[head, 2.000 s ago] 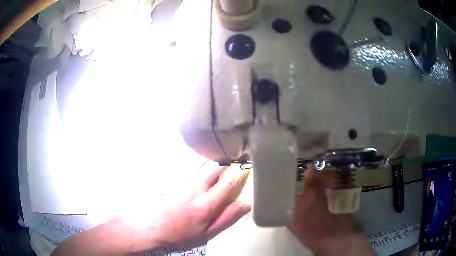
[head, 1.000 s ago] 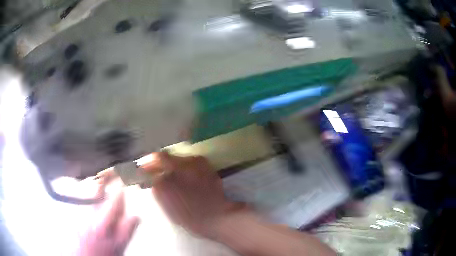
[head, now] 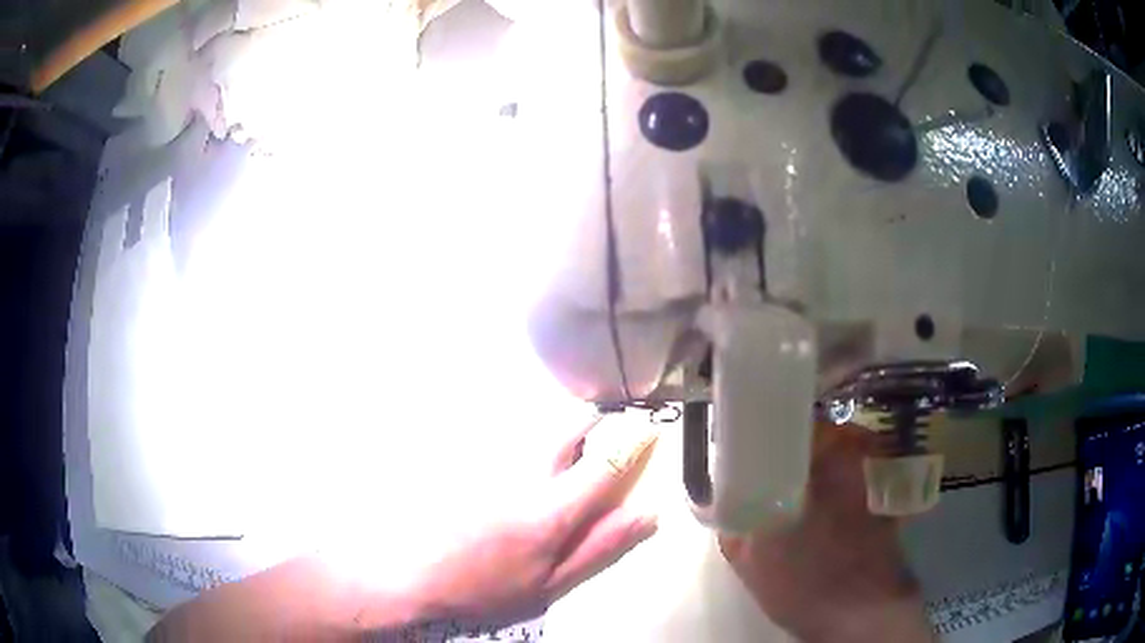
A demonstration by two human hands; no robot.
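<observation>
A cream-white fabric panel [head: 666,584] lies under my hands below the off-white sewing machine head [head: 866,251], its left part lost in glare. My left hand [head: 502,553] rests on the fabric left of the needle area, fingers pointing toward it. My right hand [head: 829,540] is at the right of the fabric, partly hidden behind the whitish lever guard [head: 762,427] and the tension dial [head: 904,484]; its fingertips and any held item are hidden. The needle and presser foot cannot be made out.
A long white panel [head: 126,415] lies flat at the left. Crumpled cream cloth [head: 176,75] is at the table's back. Black snips [head: 1016,484] and a lit smartphone [head: 1109,528] lie at the right. A printed ruler [head: 1005,603] runs along the front edge.
One second ago the view was turned right and blurred, with my right hand raised holding a small greyish piece. The view is back on the machine front and my right hand is behind the guard.
</observation>
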